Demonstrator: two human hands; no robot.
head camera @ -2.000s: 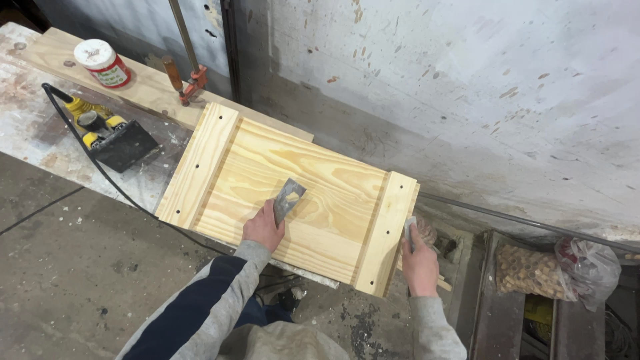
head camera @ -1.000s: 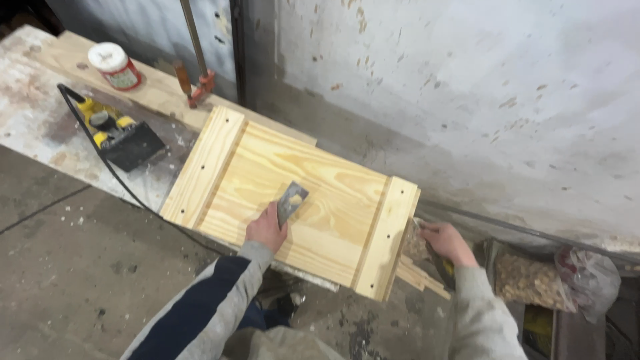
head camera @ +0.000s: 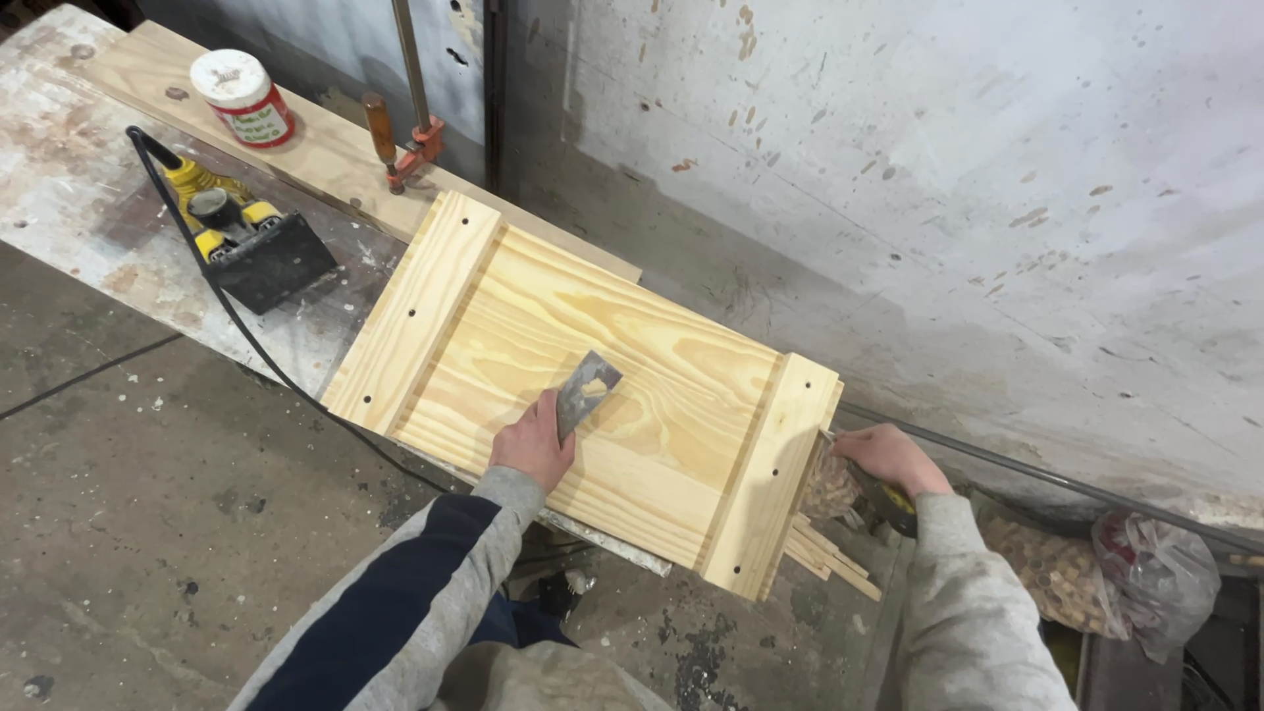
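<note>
A pale pine panel [head camera: 612,395] with a raised batten across each end lies on the workbench; each batten has several dark screw holes. My left hand [head camera: 535,442] rests over its front part and grips a flat metal scraper plate [head camera: 589,391] with a dab of light filler on it. My right hand [head camera: 891,456] is at the panel's right end edge. Its fingers are closed on a small thin tool whose tip touches or nearly touches the edge beside the right batten; most of that tool is hidden, so its kind cannot be told.
On the workbench [head camera: 128,267] at left are a yellow and black power tool [head camera: 237,232] with its cable, a lidded tub [head camera: 243,99] and a bar clamp [head camera: 403,148]. Wooden strips [head camera: 834,561] and bags of wood pieces [head camera: 1055,573] lie low at right, beside the wall [head camera: 938,197].
My right hand has moved up from beside the panel's lower right corner to its right end edge. My left hand keeps hold of the scraper plate over the panel.
</note>
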